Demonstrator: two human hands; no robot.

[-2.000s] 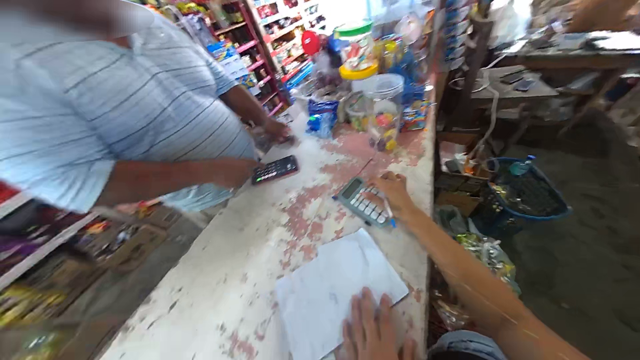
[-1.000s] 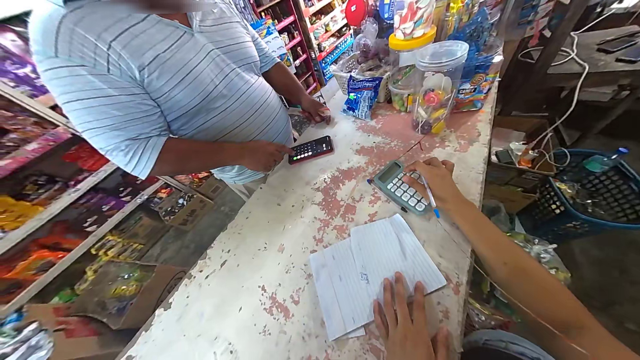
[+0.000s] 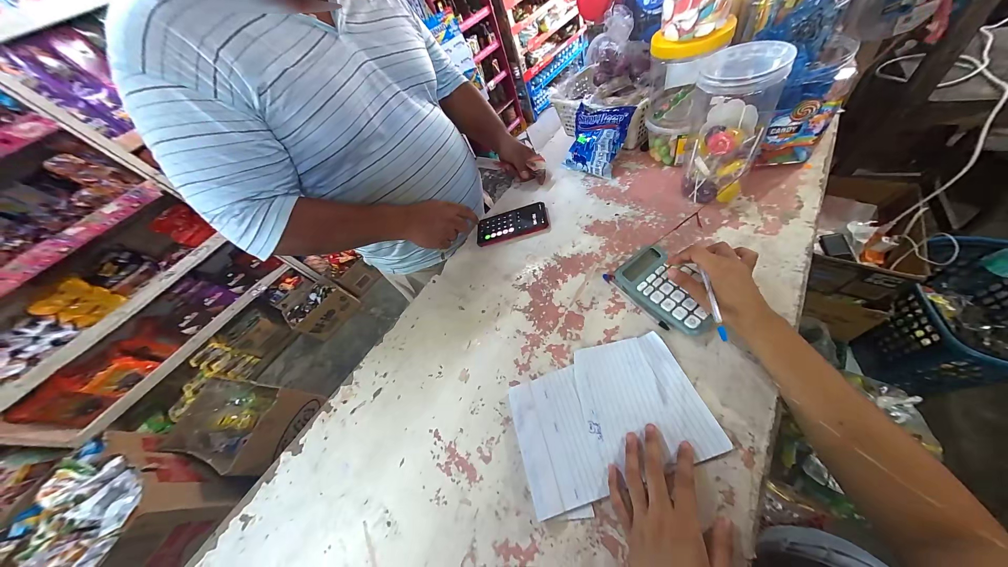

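Observation:
My left hand (image 3: 665, 504) lies flat with fingers apart on the lower edge of folded, lined paper sheets (image 3: 618, 417), which bear a little writing. Farther up the counter, my right hand (image 3: 726, 285) holds a blue-and-white ballpoint pen (image 3: 712, 303) between its fingers, over the right side of a grey-green calculator (image 3: 663, 289). A fingertip is at the keys; whether it presses one cannot be told. A second pen (image 3: 664, 324) lies partly under the calculator, mostly hidden.
Across the worn, peeling counter (image 3: 394, 441), a person in a striped shirt (image 3: 331, 118) has one hand beside a smartphone (image 3: 513, 224). Clear plastic candy jars (image 3: 736, 126) and a blue packet (image 3: 598, 138) stand at the far end. Shelves of snacks are left, a blue basket (image 3: 937, 339) right.
The view has shifted. My left hand stays on the paper and my right hand stays at the calculator with the pen. The other person's near hand has moved slightly away from the phone.

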